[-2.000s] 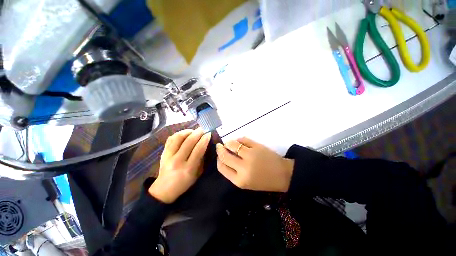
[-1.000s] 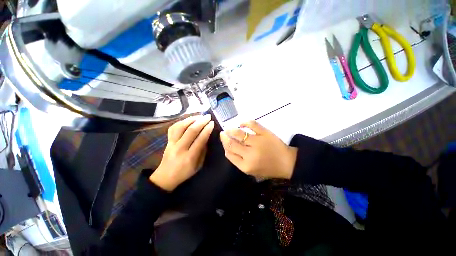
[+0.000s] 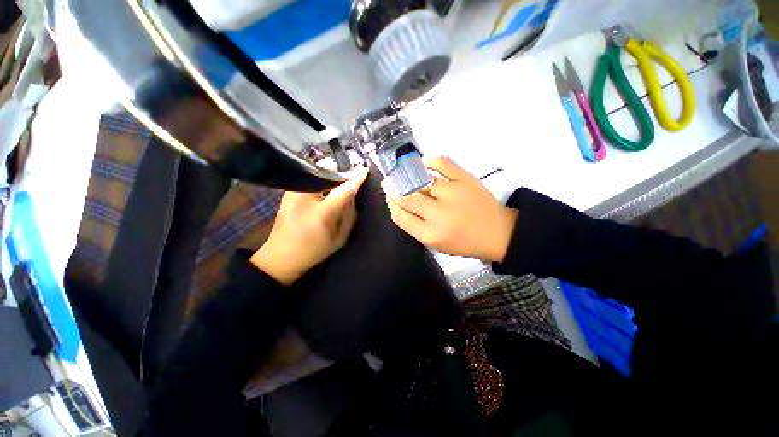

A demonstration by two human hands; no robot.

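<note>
Dark fabric lies under both hands and runs up to the presser foot area of the sewing machine. Brown plaid fabric with dark strips spreads to the left. My left hand presses on the dark fabric, its index finger pointing at the edge beside the foot; no grip shows. My right hand is at the right edge of the dark fabric, fingertips partly hidden behind the ribbed grey-blue fitting; its hold cannot be made out.
Thread snips and scissors with green and yellow handles lie on the white table at the upper right. A clear container stands at the far right. A ruler tape follows the front edge. A blue cloth is below the table.
The view has shifted, with the machine head larger and nearer. My left fingers have gone from bunched together to a pointing index finger. My right fingertips have moved in beside the ribbed fitting.
</note>
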